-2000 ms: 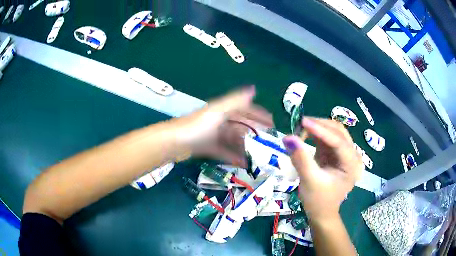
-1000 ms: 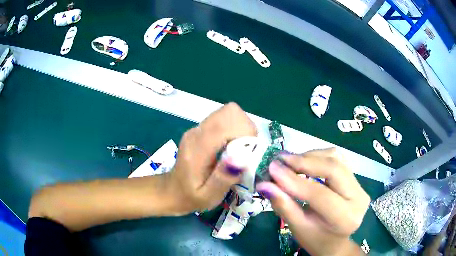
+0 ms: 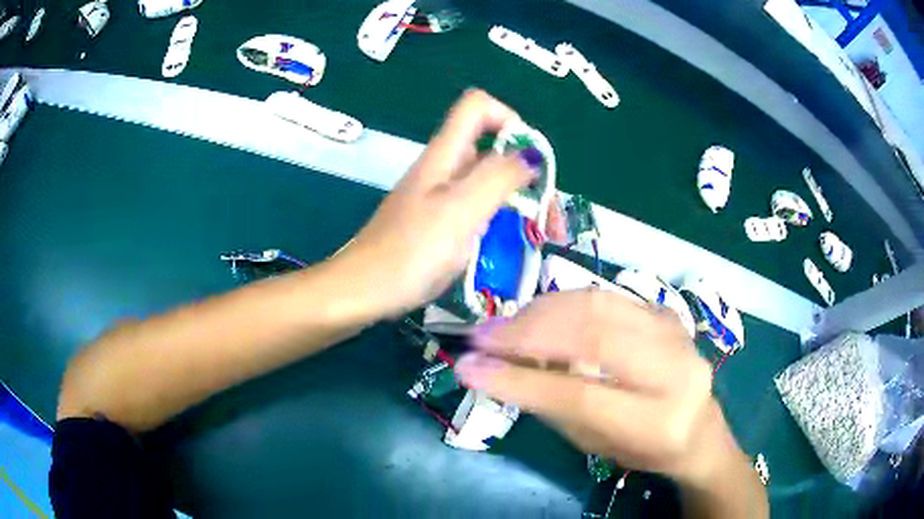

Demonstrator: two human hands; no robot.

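Observation:
My left hand (image 3: 420, 218) grips a white car body shell (image 3: 548, 182) above the bench, its hollow side facing me. A blue battery pack (image 3: 502, 262) lies inside it, with red wires at both ends and part of a green circuit board (image 3: 520, 139) under my fingers at the far end. My right hand (image 3: 618, 380) is blurred at the shell's near end, fingertips close together beside a thin greyish piece (image 3: 448, 326); whether it holds this is unclear. Wired shells (image 3: 482, 421) lie heaped beneath and behind my hands, partly hidden.
A pale metal rail (image 3: 203, 106) with a white base plate (image 3: 316, 117) on it crosses behind my hands. Beyond it, the green belt (image 3: 628, 142) carries scattered shells and base plates. A clear plastic bag (image 3: 836, 405) of small white parts is at right. A dark lead (image 3: 265, 258) lies at left.
My left hand has moved up and turned the shell, so its blue battery now shows. My right hand has moved from the green board to the shell's near end. Belt pieces have shifted right.

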